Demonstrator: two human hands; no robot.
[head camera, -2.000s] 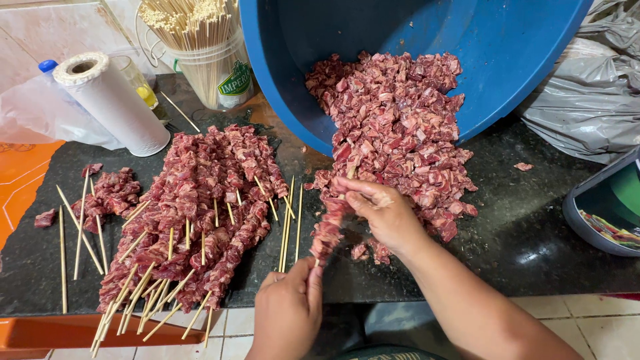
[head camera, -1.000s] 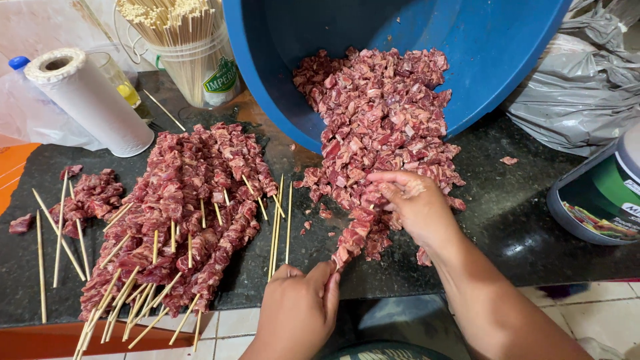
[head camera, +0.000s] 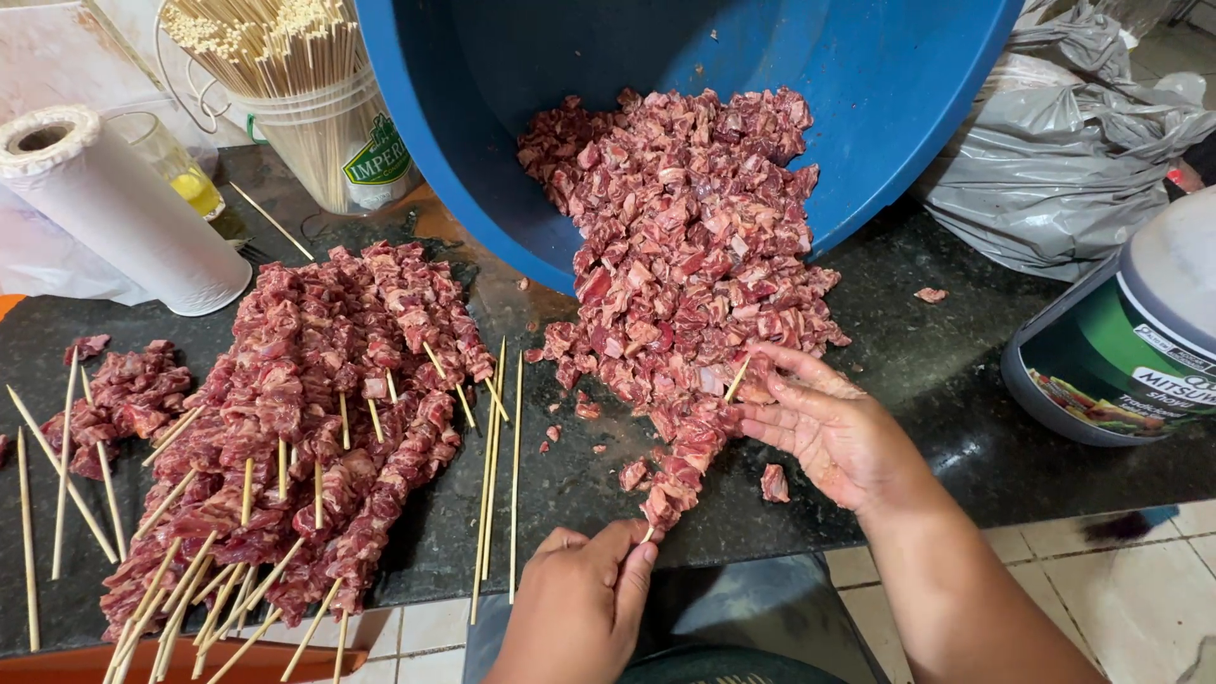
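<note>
My left hand (head camera: 591, 589) pinches the lower end of a wooden skewer threaded with raw meat chunks (head camera: 679, 473), low at the counter's front edge. The skewer's bare tip rises up and right, beside the fingers of my right hand (head camera: 817, 423). That hand is partly spread at the edge of the meat pile; whether it holds a chunk is unclear. Loose cut meat (head camera: 703, 247) spills from a tipped blue plastic tub (head camera: 883, 123) onto the counter. A stack of loaded meat skewers (head camera: 313, 380) lies to the left, with several bare wooden skewers (head camera: 516, 475) between it and my hands.
A clear bucket of skewers (head camera: 323, 123), a roll of thin plastic bags or film (head camera: 123, 209) and a glass with yellow contents (head camera: 195, 190) stand back left. A small meat heap (head camera: 133, 394) lies far left. Gray plastic bags (head camera: 1054, 161) and a soy sauce jug (head camera: 1121, 332) are right.
The skewer in my left hand carries a longer row of meat than two seconds ago. My right hand has moved from the skewer's meat to beside its bare tip.
</note>
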